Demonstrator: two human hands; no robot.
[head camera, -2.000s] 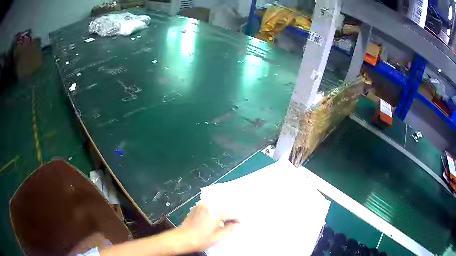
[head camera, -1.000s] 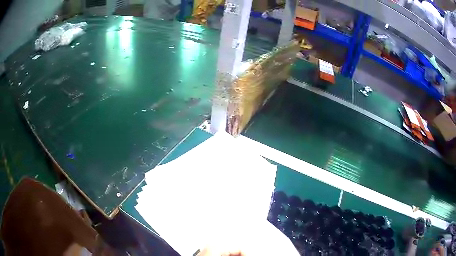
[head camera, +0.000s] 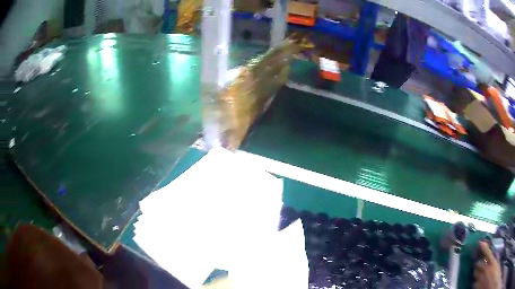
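A fanned stack of overexposed white sheets (head camera: 209, 209) lies on the green bench. One sheet corner stands out at its right side. My left hand (head camera: 219, 284) is cut off by the bottom edge at the sheets, and its grip is hidden. My right hand (head camera: 487, 270) is at the lower right edge, blurred, with its fingers against a grey handheld blower (head camera: 499, 244). Another grey blower (head camera: 458, 232) lies just left of it, its handle pointing down. Rows of small black round caps (head camera: 361, 242) lie between the sheets and the blowers, with shiny clear film at their lower right.
A grey post (head camera: 214, 79) and a tape-wrapped cardboard panel (head camera: 254, 90) stand behind the sheets. A large green table (head camera: 113, 130) is at left, a brown carton (head camera: 45, 259) at lower left. Orange-and-white boxes (head camera: 443, 115) lie across the line. A dark-clothed person (head camera: 398, 51) is partly visible beyond.
The view has swung right. My left hand has slipped mostly out of view at the bottom, and a sheet corner has risen at the right. My right hand has come further into view. The dark-clothed figure has appeared.
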